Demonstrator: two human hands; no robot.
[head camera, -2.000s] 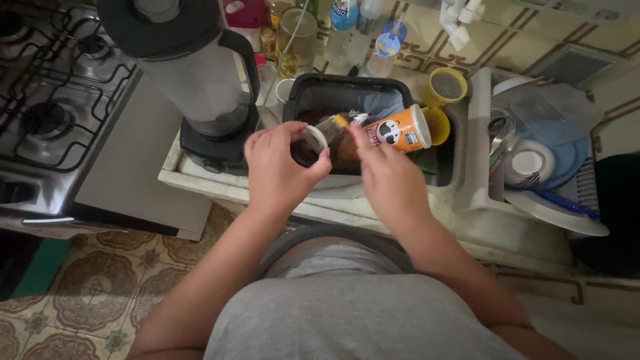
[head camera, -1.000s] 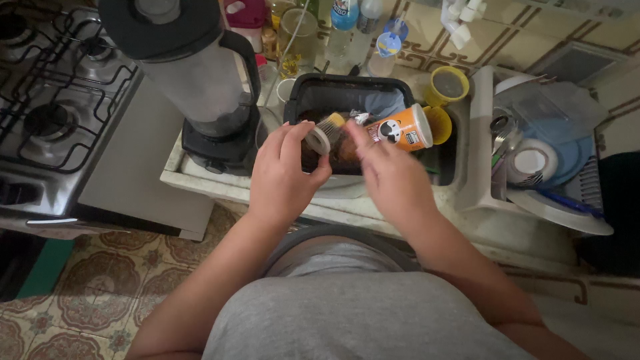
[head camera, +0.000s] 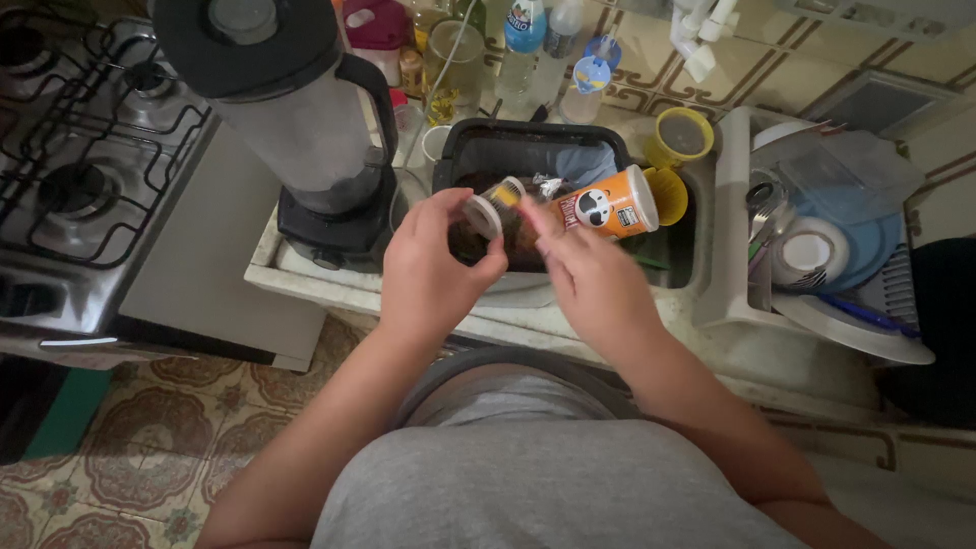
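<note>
My left hand grips a small, round, whitish plastic container by its rim, tilted over a black bin. My right hand, blurred, has its fingertips at a small brush or sponge-like thing with a yellow part, close to the container's mouth; its exact kind cannot be told. Inside the bin lie dark refuse, crumpled foil and a pale blue bag or cloth. An orange Pringles can leans across the bin's right side, just beyond my right hand.
A blender stands on the counter at left, beside a gas stove. Bottles line the wall. Yellow cups sit right of the bin, by the sink. A dish rack holds plates, a bowl and cutlery.
My right hand shifts slightly about the container's mouth and is blurred. My left hand stays nearly where it was, holding the container.
</note>
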